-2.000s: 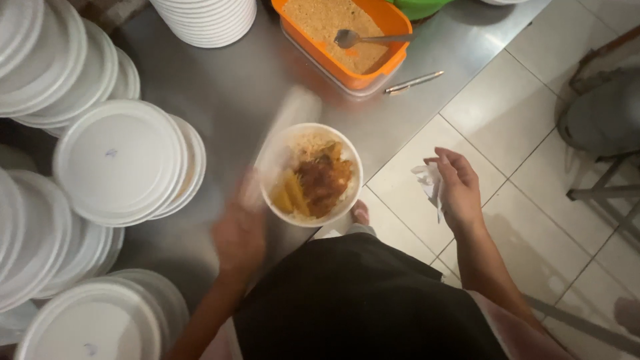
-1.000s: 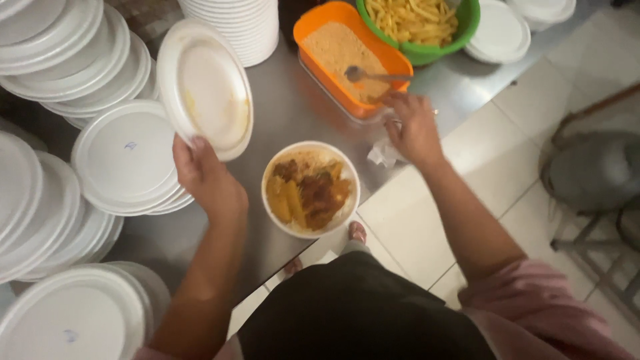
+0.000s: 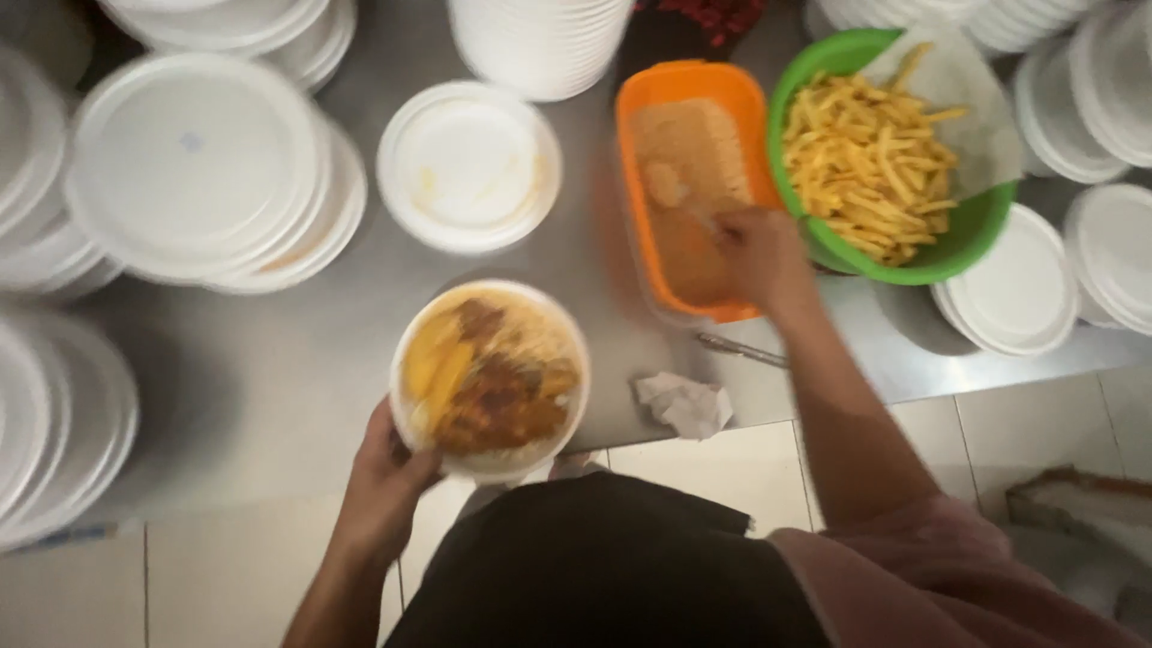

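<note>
My left hand (image 3: pixel 391 477) grips the lower left rim of a white foam bowl (image 3: pixel 490 378) filled with rice, a brown stew and yellow pieces. Over the orange plastic tub (image 3: pixel 630 198) of pale crumbly meal (image 3: pixel 693 135), my right hand (image 3: pixel 765 256) has its fingers closed on a spoon (image 3: pixel 697 211), blurred, its bowl in the meal. A stained white foam lid (image 3: pixel 468 166) lies on the steel counter above the food bowl. Below the tub are a metal utensil handle (image 3: pixel 742 351) and a crumpled white paper napkin (image 3: pixel 686 405).
Stacks of lidded white foam bowls (image 3: pixel 193 166) crowd the left. Nested foam bowls (image 3: pixel 544 36) stand at the back. A green basin (image 3: pixel 976 229) of French fries (image 3: pixel 873 171) adjoins the tub, with more lidded bowls (image 3: pixel 1012 283) at right. The steel counter's edge (image 3: pixel 927 387) runs nearest me.
My left hand has put the stained lid down on the counter and taken hold of the food bowl. My right hand has moved over the tub and grasped the spoon. The view has shifted.
</note>
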